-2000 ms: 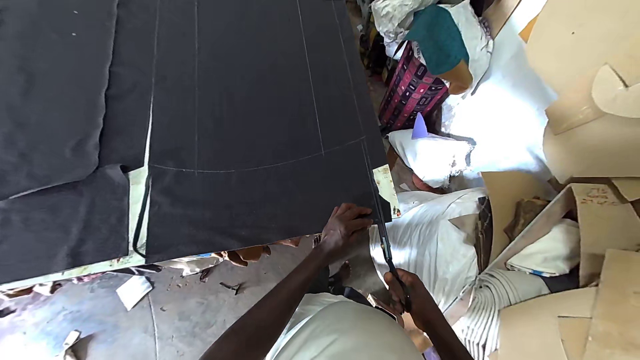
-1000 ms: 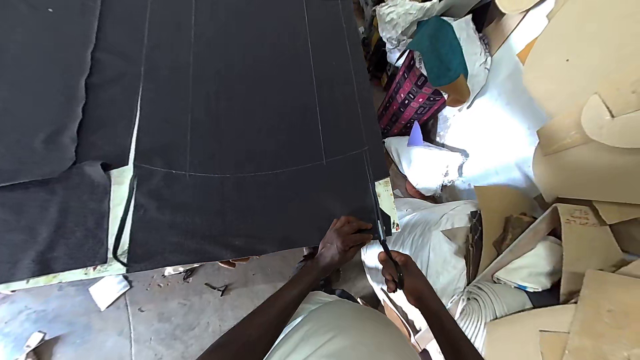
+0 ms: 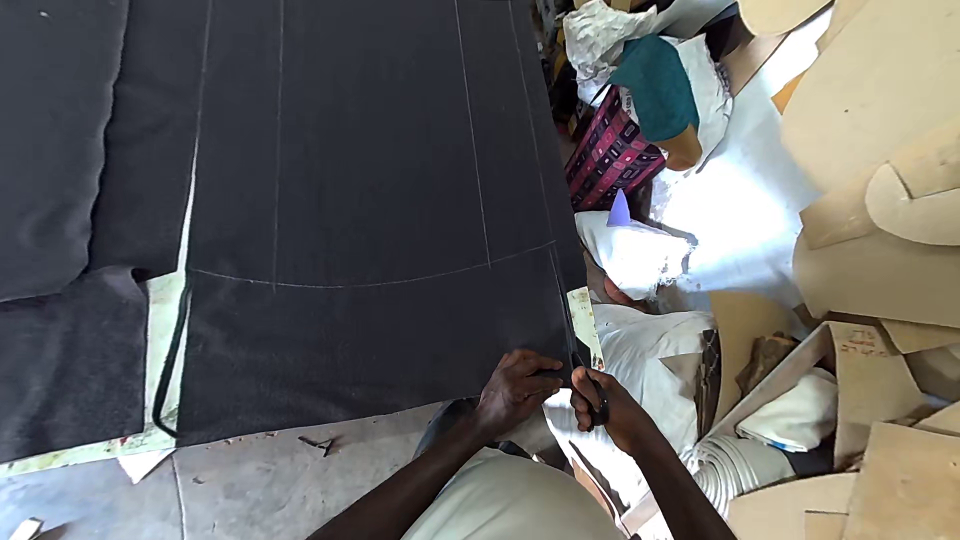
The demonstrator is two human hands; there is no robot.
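Note:
Black fabric (image 3: 375, 180) lies flat over the table, marked with thin pale lines, several running lengthwise and one curving across. My right hand (image 3: 600, 397) grips the black handles of a pair of scissors (image 3: 598, 405) at the fabric's lower right corner; the blades point up along its right edge and are partly hidden. Fingers of my left hand (image 3: 519, 390) rest on the fabric just left of the scissors. A narrow dark strip (image 3: 171, 367) curls over the pale tabletop at the left gap, beside another dark fabric piece (image 3: 67, 360).
The pale table edge (image 3: 583, 319) shows at the right. Beyond it are white sacks (image 3: 645, 367), a pink and black patterned bag (image 3: 611, 154), a cardboard box (image 3: 870, 375), a rolled white cloth (image 3: 739, 469) and large cardboard pieces (image 3: 885, 97). Scraps lie on the concrete floor (image 3: 255, 487).
My right hand and the scissors have moved up toward the fabric's lower edge, closer to my left hand. My left hand stays near the same corner.

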